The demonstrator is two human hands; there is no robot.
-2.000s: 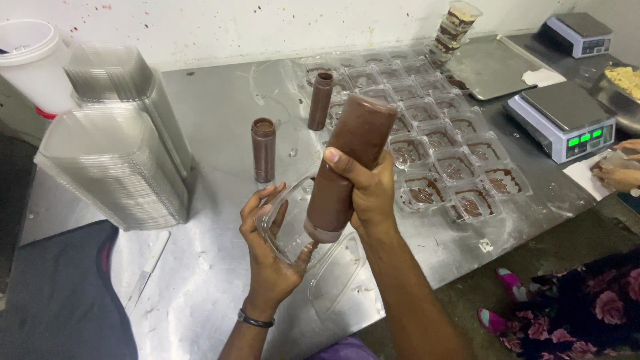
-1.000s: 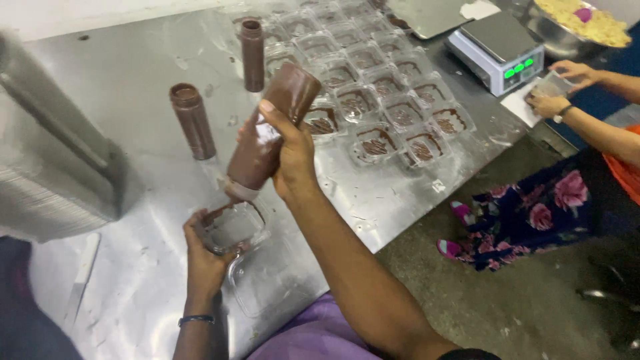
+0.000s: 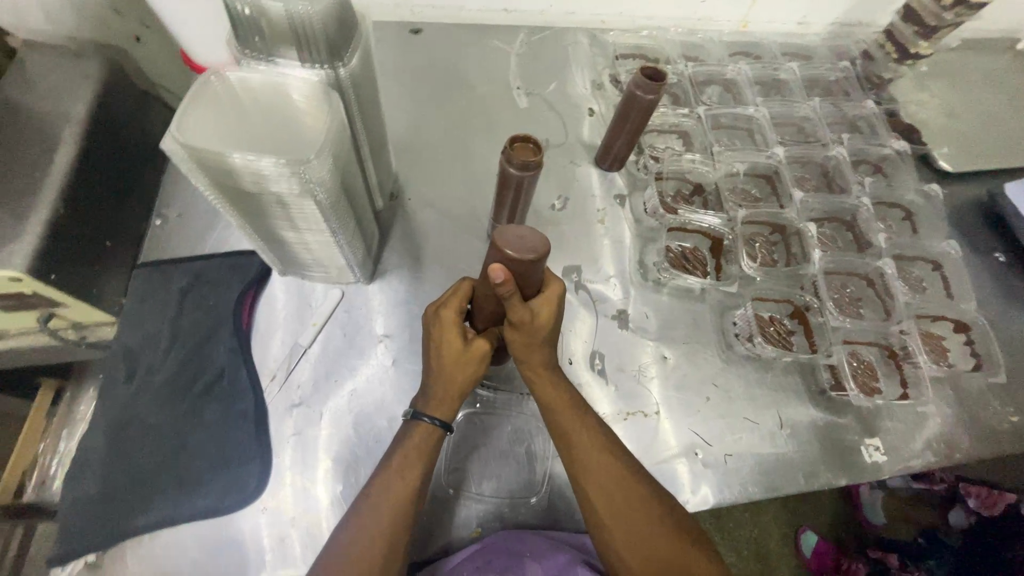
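Note:
Both hands grip one chocolate-filled plastic squeeze bottle (image 3: 520,248), tipped with its base up and toward the camera. My left hand (image 3: 458,344) wraps its lower left side and my right hand (image 3: 532,324) its right side, thumb along the bottle. The bottle's mouth is hidden behind the hands. Beneath them on the steel table lies a clear hinged plastic container (image 3: 498,456), its near half visible. Just beyond stands an uncapped brown bottle (image 3: 518,180); another uncapped brown bottle (image 3: 632,120) stands farther right. Rows of open clear containers (image 3: 772,324) with chocolate streaks inside cover the right side.
Tall stacks of clear containers (image 3: 272,184) stand at the left. A white-handled knife (image 3: 308,336) lies beside a dark cloth (image 3: 172,400). A metal tray (image 3: 964,112) is at the back right, near a stack of filled cups (image 3: 928,28). A person's pink shoe (image 3: 812,548) shows below the table's edge.
My left hand has let go of the clear container it held and now grips the squeeze bottle together with my right hand. The container now rests on the table.

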